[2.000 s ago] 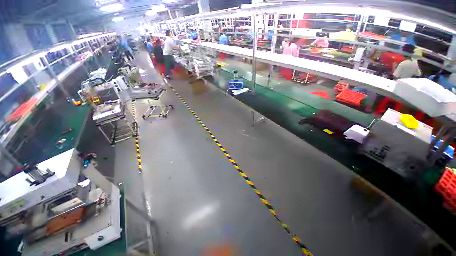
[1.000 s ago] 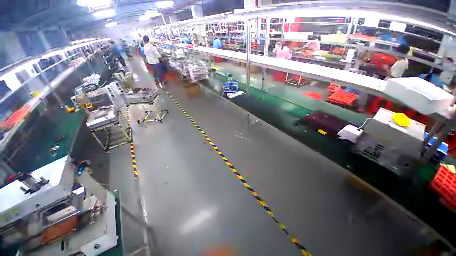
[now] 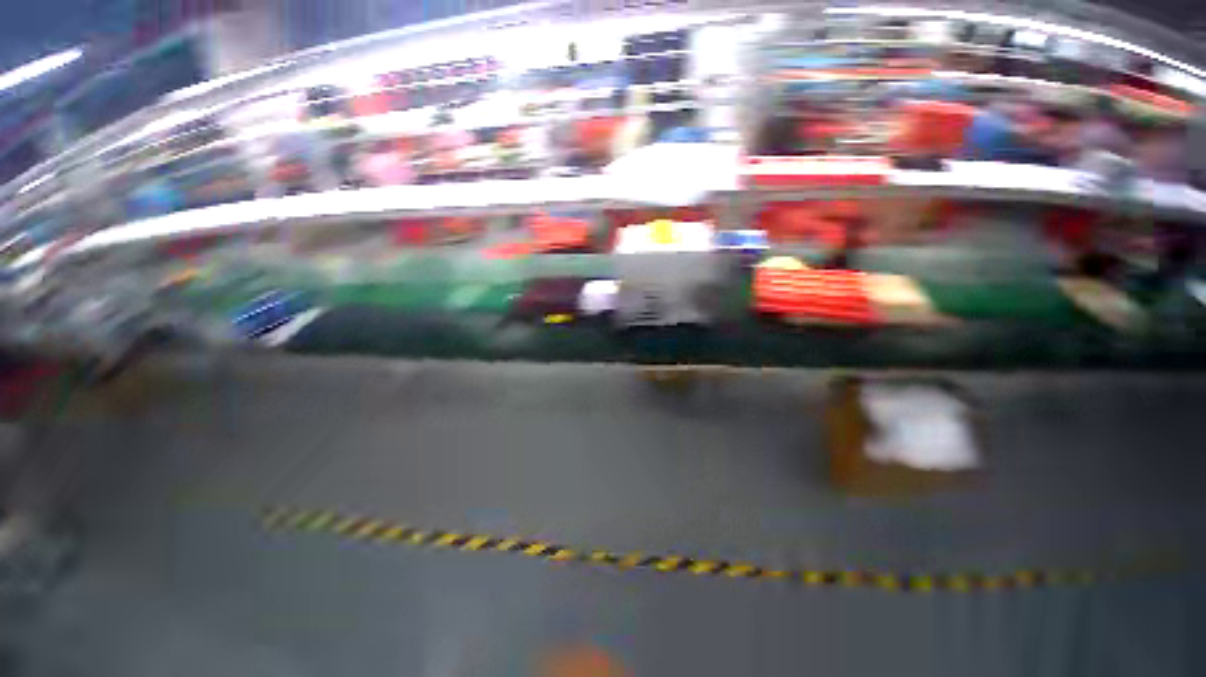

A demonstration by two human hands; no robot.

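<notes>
Neither of my hands is in the picture. The view is strongly blurred. Nearest in front of me, across the grey floor, is a long green bench [image 3: 1005, 303]. On it stands a pale box-shaped machine [image 3: 665, 280] with a yellow thing [image 3: 664, 232] on top. A dark red flat thing [image 3: 546, 298] and a small white piece [image 3: 599, 295] lie left of it. An orange-red crate [image 3: 813, 294] is to its right. A brown carton [image 3: 857, 456] with whitish wrap [image 3: 922, 426] inside stands on the floor before the bench.
Yellow-black tape [image 3: 648, 563] crosses the floor nearer me. A blue thing [image 3: 269, 314] is on the bench at the left. Lit shelves [image 3: 437, 196] run behind the bench, with blurred shapes beyond, perhaps people. An orange blur [image 3: 582, 661] is at the bottom edge.
My view has swung right, from along the aisle to the bench side. The presses on the left have left the picture, and the carton has come into view.
</notes>
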